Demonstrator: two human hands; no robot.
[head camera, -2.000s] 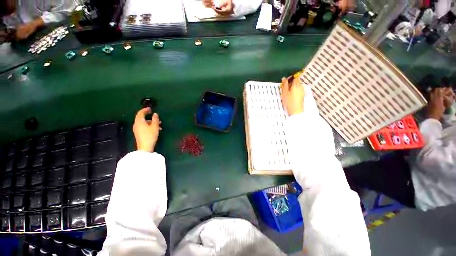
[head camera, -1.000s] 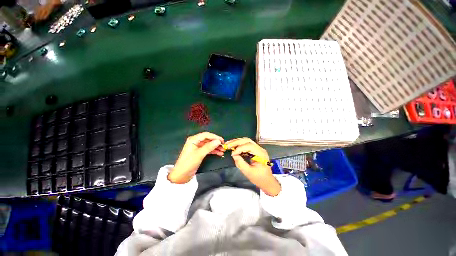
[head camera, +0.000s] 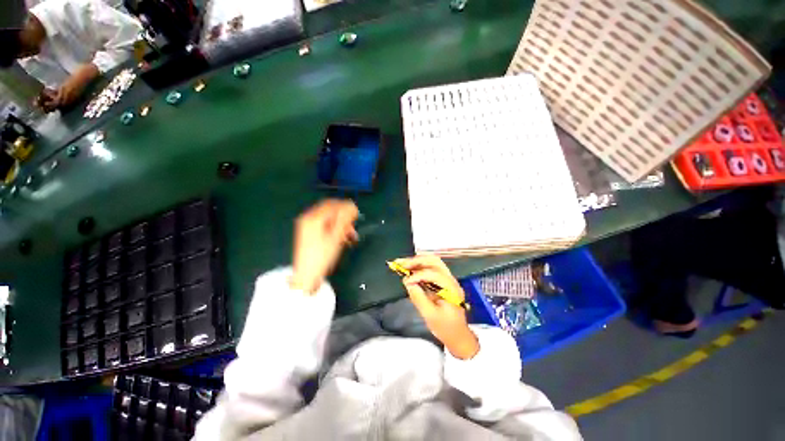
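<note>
My right hand (head camera: 437, 297) holds a slim yellow-and-black hand tool (head camera: 399, 269) near the bench's front edge, its tip pointing up and left. My left hand (head camera: 322, 237) is blurred, over the bench just below the small black box (head camera: 350, 158) with its bright blue inside. Whether its fingers hold anything cannot be told. The dark-red pile of small parts is not visible, with my left hand over that area. The slotted parts sheet (head camera: 491, 168) lies on its stack to the right of the box. A small black housing (head camera: 228, 170) stands left of the box.
A black blister tray (head camera: 146, 288) lies at left; another (head camera: 163, 405) hangs below the edge. A raised slotted sheet (head camera: 637, 82) leans at upper right beside a red pocket tray (head camera: 732, 142). A blue bin (head camera: 559, 301) is below the bench. A person (head camera: 77, 52) works across at upper left.
My hands were together at the tool; my left hand has moved away, up and left, towards the red pile and box. My right hand still holds the tool. The view has shifted slightly.
</note>
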